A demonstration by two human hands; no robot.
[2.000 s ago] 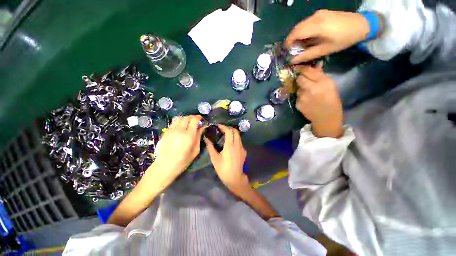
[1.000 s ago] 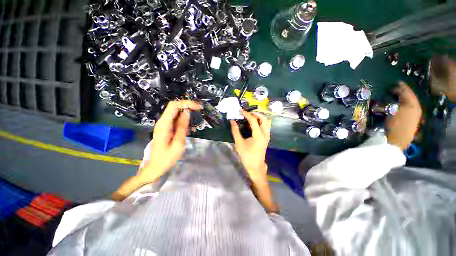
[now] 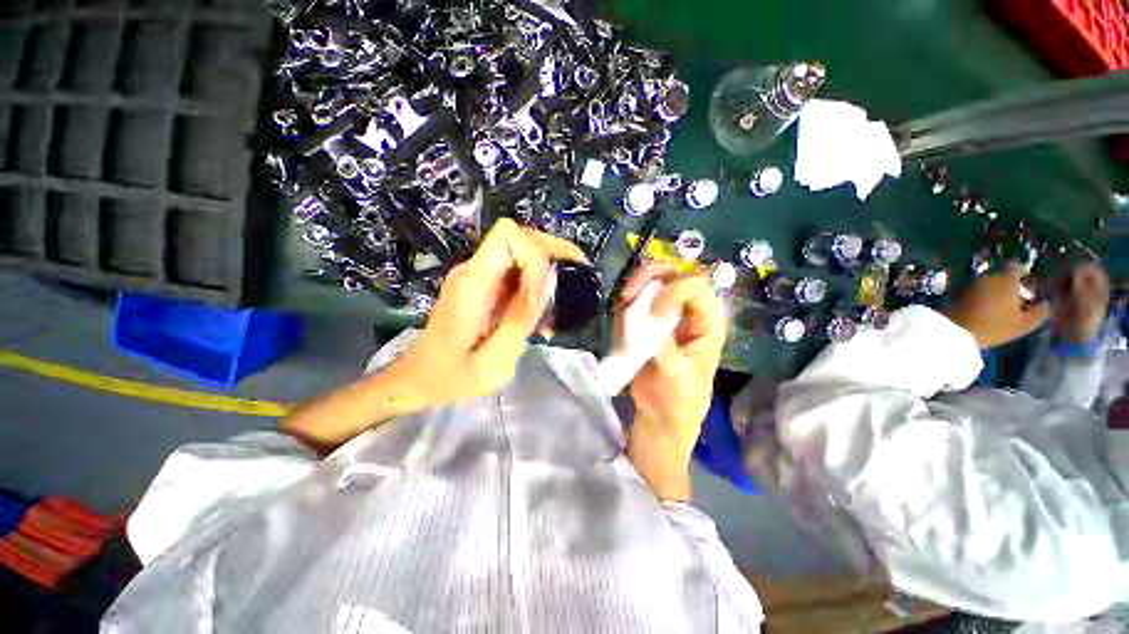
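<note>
My left hand (image 3: 485,303) holds a round, dark, coin-sized watch head (image 3: 575,297) by its edge, close in front of my chest. My right hand (image 3: 681,328) grips a crumpled white cloth (image 3: 644,325), just right of the dark piece; the two do not touch. A large tangled heap of black straps with shiny metal fittings (image 3: 458,136) lies on the green bench beyond my left hand. Small round silver-topped parts (image 3: 756,254) stand right of the heap. A yellow patch (image 3: 666,254) lies under some of them, with a thin black stick (image 3: 639,248) beside it.
A clear bottle (image 3: 750,109) lies in view beyond the parts, beside white sheets (image 3: 846,149) and a metal post (image 3: 1015,114). A black compartment tray (image 3: 124,149) is left of the heap. A blue bin (image 3: 186,337) is below the bench edge. Another person's sleeve (image 3: 916,409) is at right.
The view has swung left since the first frame. My left hand has raised the dark piece. My right hand has lifted the white cloth, which it held lower one second ago.
</note>
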